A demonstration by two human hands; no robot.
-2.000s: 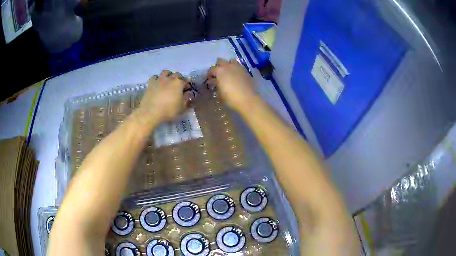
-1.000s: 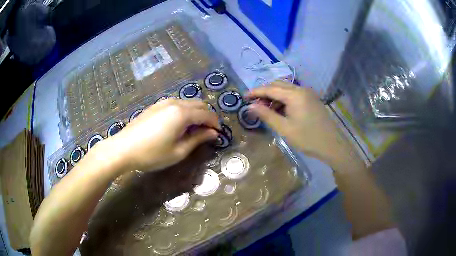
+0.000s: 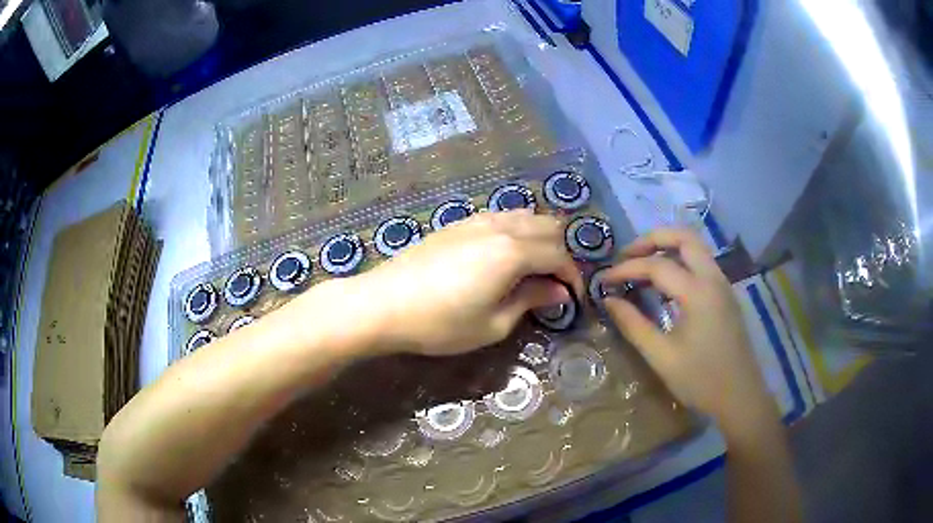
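Observation:
A clear packing tray (image 3: 614, 409) lies nearest me, tan beneath, with round pockets. Round ring-shaped parts (image 3: 398, 236) fill its back row, and some sit in the rows just in front. Front pockets are empty. My left hand (image 3: 481, 281) reaches across the tray, its fingertips pinching a round part (image 3: 554, 308) at a pocket. My right hand (image 3: 680, 312) is at the tray's right side, its fingers on another round part (image 3: 606, 285). My left forearm hides part of the rows.
The slotted supply tray (image 3: 307, 133) with a white label (image 3: 430, 121) lies behind the packing tray. A stack of cardboard sheets (image 3: 87, 327) is at the left. A white cable (image 3: 632, 153) lies at the right, near the partition with its blue document holder (image 3: 687, 72).
Both hands have come from the supply tray's back edge to the packing tray's right side, now holding round parts. Since one second ago the view has shifted, with the hands over the same area.

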